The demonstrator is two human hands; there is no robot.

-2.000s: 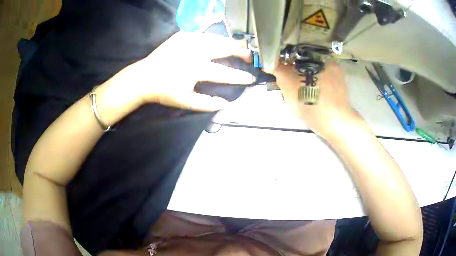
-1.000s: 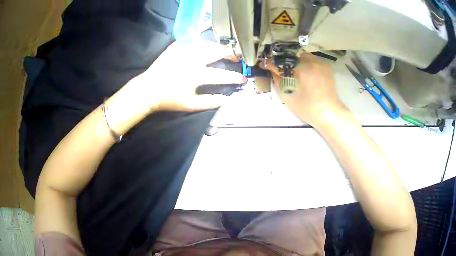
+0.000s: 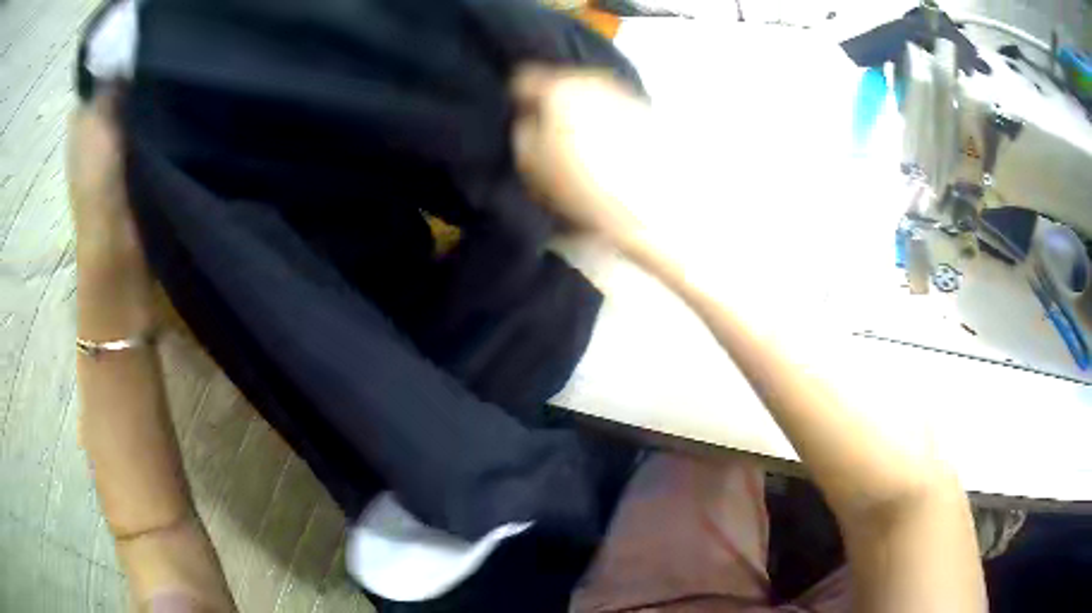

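A large dark garment [image 3: 359, 108] is held up at the left, partly over the table's left edge and the lap. A white oval patch [image 3: 413, 553] shows at its lower end, and another white patch shows at its upper left corner. My left hand [image 3: 102, 105] is at the garment's upper left edge, blurred and mostly hidden by cloth. My right hand [image 3: 569, 144] is closed on the garment's right side, also blurred. Both hands are away from the sewing machine.
The sewing machine [image 3: 1042, 162] stands at the right on the white tabletop [image 3: 719, 347]. Blue-handled snips [image 3: 1059, 321] and a small perforated disc [image 3: 946, 278] lie beside it. A light-blue plastic piece [image 3: 871, 105] is left of the machine head. Pale flooring [image 3: 258, 479] shows at the left.
Both hands have left the needle area and moved left with the garment, which is now raised and spread. The view has turned left, so the machine appears farther right.
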